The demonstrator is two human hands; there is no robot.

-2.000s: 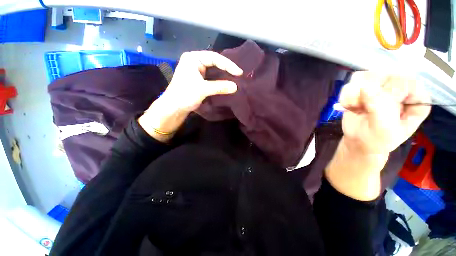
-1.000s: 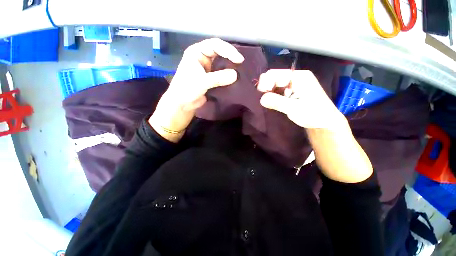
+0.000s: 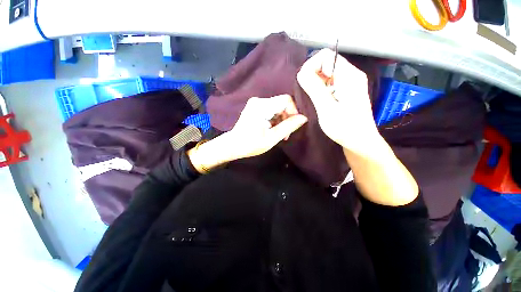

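Observation:
A dark maroon garment piece (image 3: 251,77) lies over the lap and runs up to the table edge. My left hand (image 3: 271,125) pinches a bit of the maroon cloth between thumb and fingers, near the middle of the piece. My right hand (image 3: 334,91) is above and to the right of it, fingers curled around a very thin dark pointed tool (image 3: 336,51) that points up toward the table. What kind of tool it is cannot be told. The right fingertips are close to the cloth; whether they also grip it is unclear.
The white table (image 3: 217,23) crosses the top, with yellow and red scissors (image 3: 431,17) and a flat black rectangle (image 3: 490,10) at right. Maroon bundles (image 3: 114,128) lie at both sides over blue crates (image 3: 97,96). Red stools (image 3: 11,140) stand on the floor at both sides.
My right hand came in from the far right to the cloth, then moved slightly up. My left hand moved down and right and closed on the cloth. The cloth's upper part now spreads left.

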